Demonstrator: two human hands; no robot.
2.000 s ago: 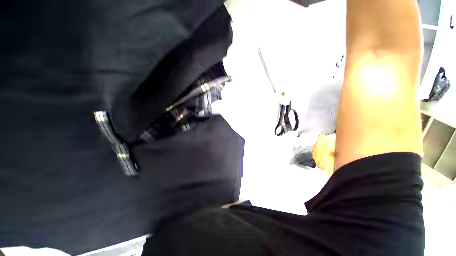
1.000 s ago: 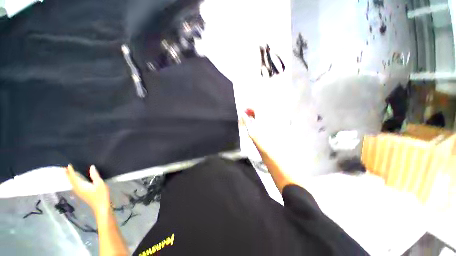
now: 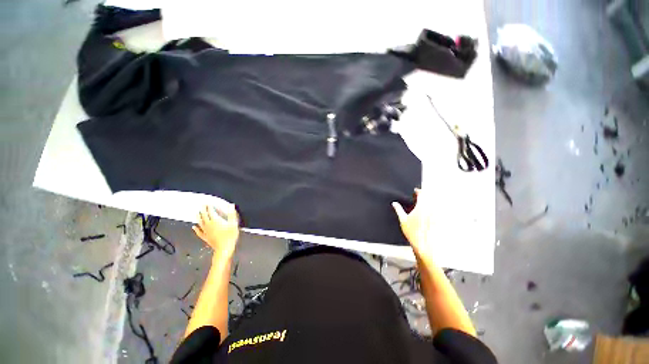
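Observation:
A large dark garment body point(image 3: 270, 142) lies spread on the white table point(image 3: 455, 234). A narrow strip with pale ends point(image 3: 331, 135) and a bunched dark plaid cloth point(image 3: 381, 117) are on its right part. My left hand point(image 3: 218, 229) rests at the near table edge with fingers spread, its inner side against the garment's lower edge. My right hand point(image 3: 413, 222) is on the garment's lower right edge, thumb and a finger apart; its other fingers are unclear. Shears with black handles point(image 3: 470, 153) lie on the table right of the garment.
A small black box point(image 3: 442, 53) stands at the far right of the table. Dark scraps point(image 3: 153, 238) litter the grey floor. A pale plastic bundle point(image 3: 525, 53) lies right of the table. A wood-coloured box point(image 3: 623, 350) is at the lower right.
The view has swung back to show the whole table. My left hand has come into view and moved right to the garment's edge. My right hand has moved from beside the garment onto its edge.

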